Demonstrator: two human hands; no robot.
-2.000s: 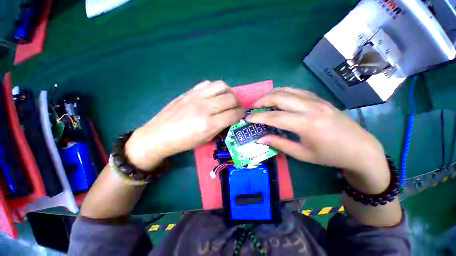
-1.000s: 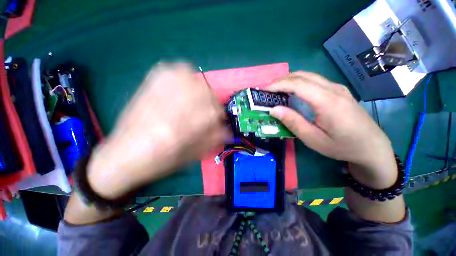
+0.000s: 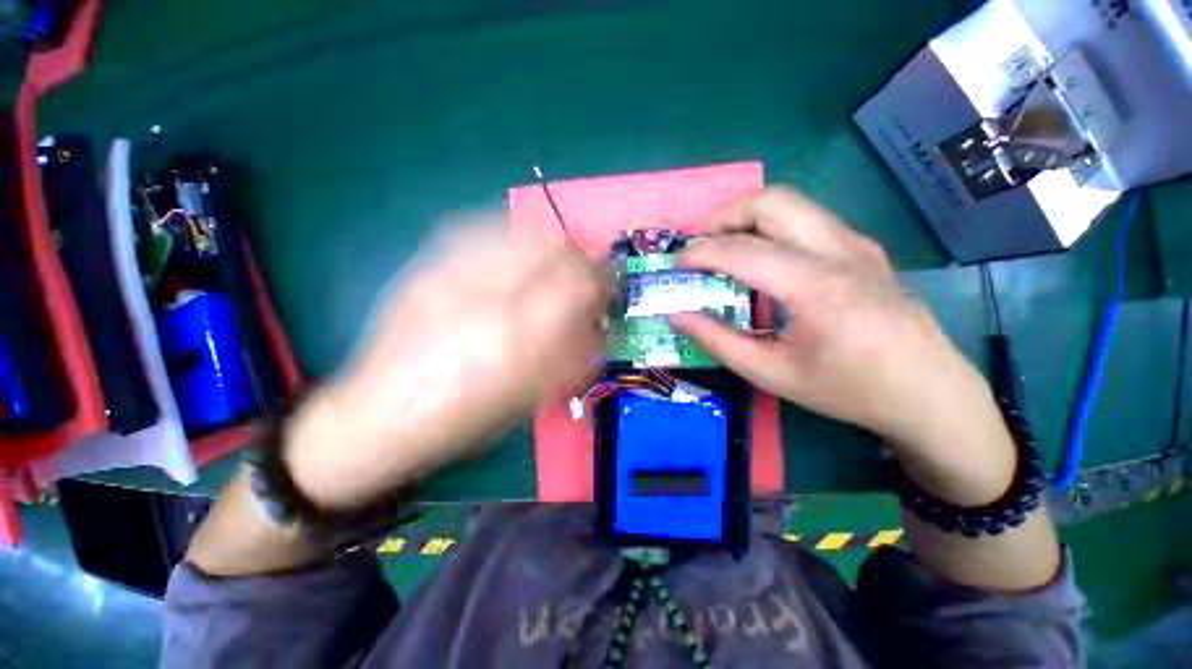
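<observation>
A black housing (image 3: 739, 457) lies on a red foam pad (image 3: 549, 457) in front of me. A blue battery pack (image 3: 669, 451) fills its lower half. A green circuit board (image 3: 647, 342) with a digit display lies over the upper half. My right hand (image 3: 817, 314) holds the board's right side between thumb and fingers. My left hand (image 3: 464, 359) is blurred at the board's left edge; its fingertips are unclear. Connector cables (image 3: 614, 390) stick out between board and battery. A thin red lead wire (image 3: 556, 207) stands up at the top left.
A grey screw feeder (image 3: 1013, 137) stands at the upper right, with a blue coiled cable (image 3: 1095, 379) beside it. Waiting units (image 3: 207, 353) stand between red and white foam sheets at left. Yellow-black striping (image 3: 850, 538) runs along the near edge.
The board, tilted before, now lies flatter over the housing. My right hand has shifted slightly with it. My left hand stays blurred and has moved slightly right and down.
</observation>
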